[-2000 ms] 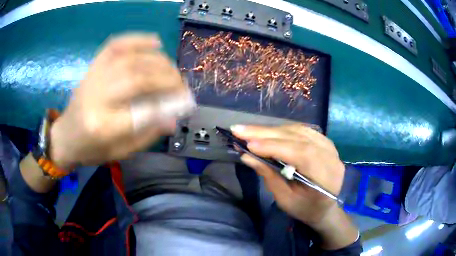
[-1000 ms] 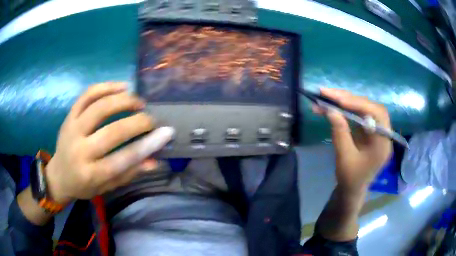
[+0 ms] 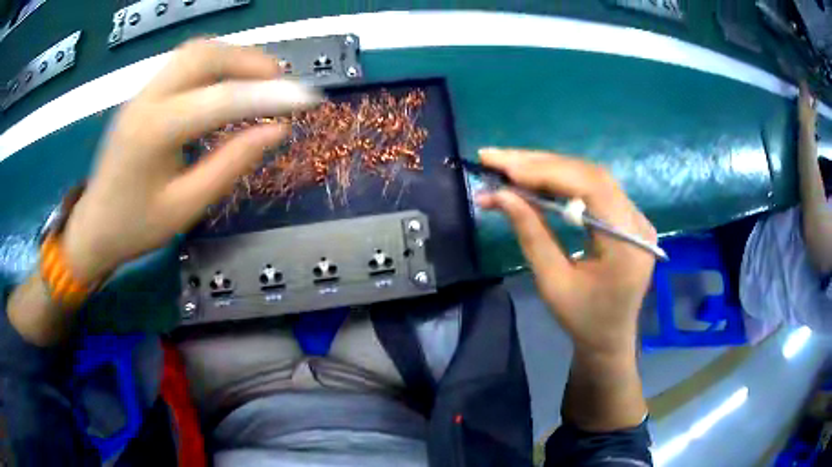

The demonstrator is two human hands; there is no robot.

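A grey metal fixture plate (image 3: 301, 267) with a row of several small nests lies across the near side of the black parts tray (image 3: 463, 219). Copper coils (image 3: 351, 141) with thin pale legs are heaped in the tray. My left hand (image 3: 182, 146) is over the tray's left part, fingers apart, with a whitish finger cot on one finger; its fingers hide part of the coils and of the far plate. My right hand (image 3: 584, 237) holds the tweezers (image 3: 616, 233) at the tray's right edge, their dark tip near the rim. I cannot see a coil in the tip.
Another fixture plate (image 3: 315, 61) lies just beyond the tray. More plates (image 3: 173, 11) lie on the green line past the white stripe (image 3: 511, 35). A blue stool (image 3: 689, 292) is at the right, beside a person's pale garment (image 3: 775, 274). The wearer's lap is below the tray.
My left hand has lifted off the near plate's left end and moved up over the tray. My right hand has shifted left in view with the tweezers. The view has turned.
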